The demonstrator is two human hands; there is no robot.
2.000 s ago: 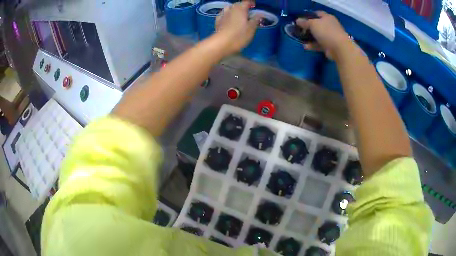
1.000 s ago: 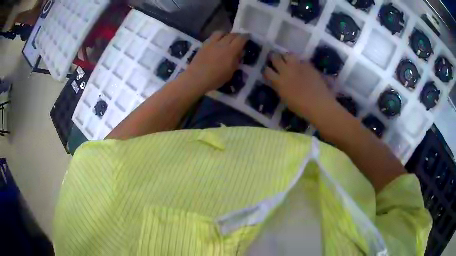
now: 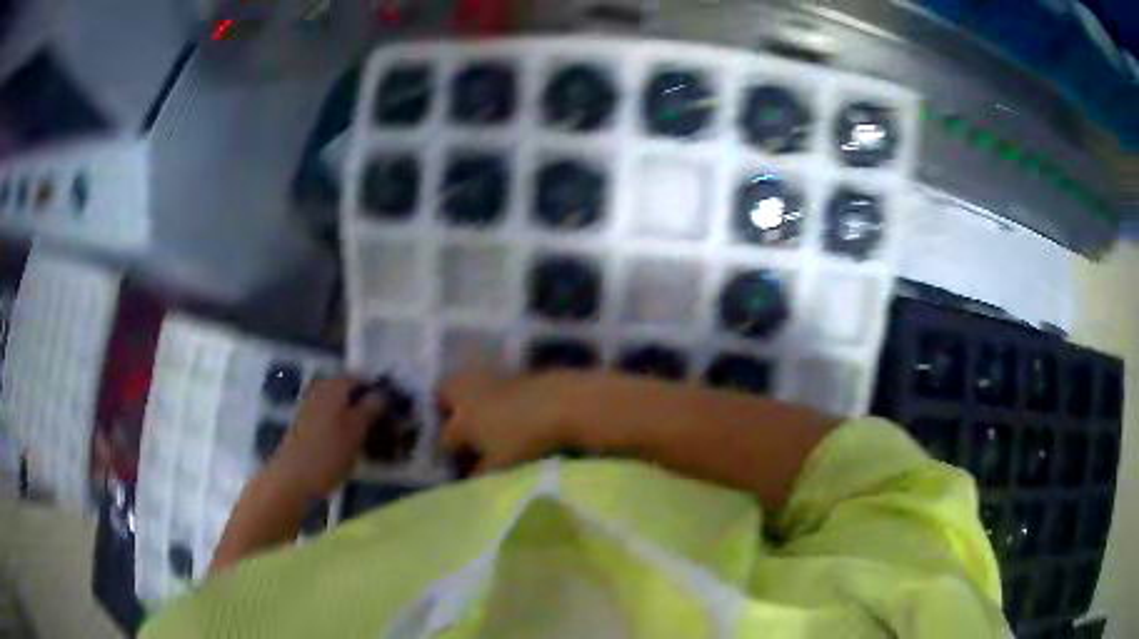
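Note:
A white cell tray (image 3: 633, 150) lies in front of me, with round black parts (image 3: 568, 194) in many pockets and several pockets without one. My left hand (image 3: 319, 437) is at the tray's near left corner, its fingertips on a round black part (image 3: 391, 424). My right hand (image 3: 481, 418) is just right of it, low over the tray, fingers bent down. A dark part shows partly below its fingers; blur hides whether they grip it. My right forearm covers part of the near pocket row.
A second white tray (image 3: 187, 431) with a few black parts is at left, another white tray (image 3: 56, 375) beyond it. A black cell tray (image 3: 987, 431) with parts is at right. The metal panel and blue machine (image 3: 1018, 63) are at the back.
The view has swung up and right. Earlier both hands were up at the machine's blue cups; then they came down to the white tray, where they still are, at its near left corner.

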